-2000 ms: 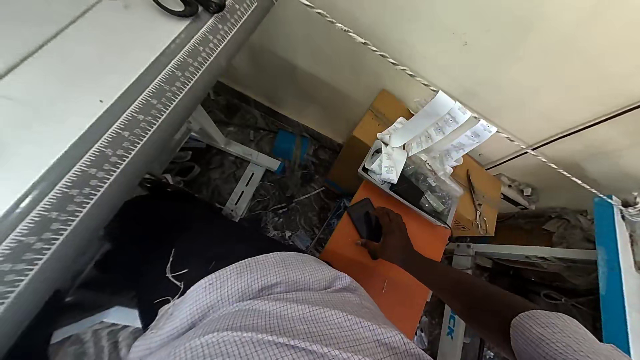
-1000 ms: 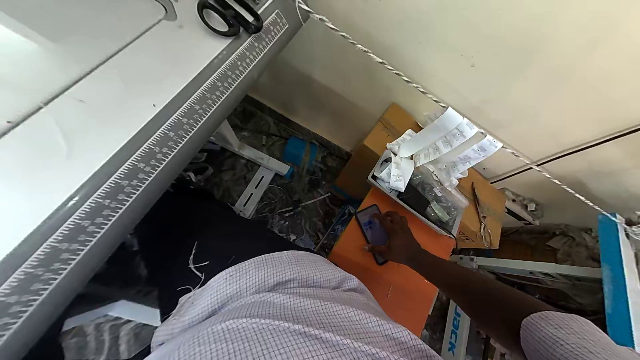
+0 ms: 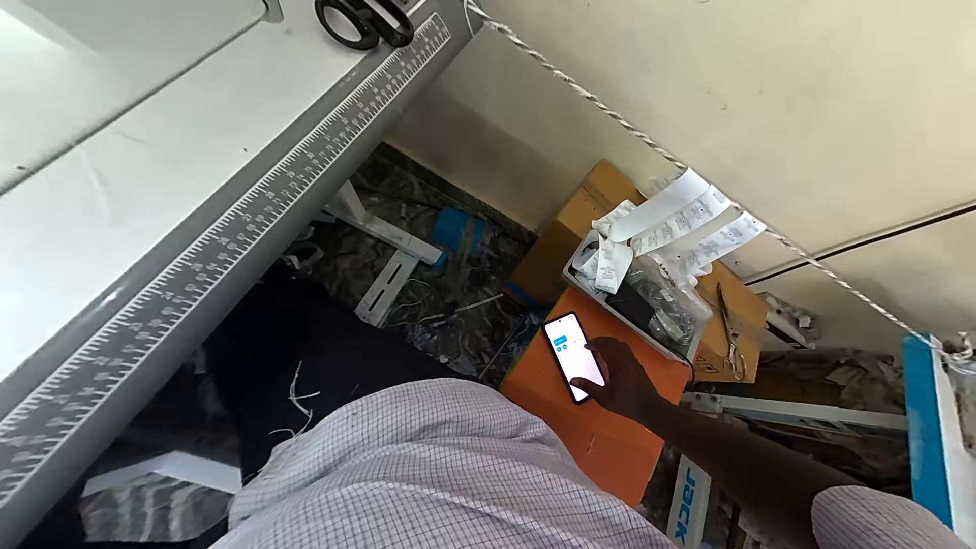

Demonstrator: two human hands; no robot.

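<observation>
My right hand (image 3: 621, 379) rests at the right edge of a smartphone (image 3: 573, 357), its thumb over the lower part of the lit screen and its fingers by the right side. The phone lies on an orange surface (image 3: 602, 442). Whether the hand grips the phone or only touches it is unclear. Just beyond sits an open tray (image 3: 648, 338) holding clear plastic packets, a dark item and printed label strips (image 3: 671, 221). My left hand is out of view.
At left is a sewing machine table with a printed ruler edge (image 3: 229, 244) and black-handled scissors (image 3: 366, 21). Metal scissors (image 3: 730, 335) lie on a cardboard box (image 3: 705, 358). A twisted rope (image 3: 579, 90) crosses the wall. A blue object (image 3: 457, 231) and scraps lie on the floor.
The phone's screen was dark two seconds ago and is now brightly lit. My right hand has stayed at the phone. The view has shifted somewhat.
</observation>
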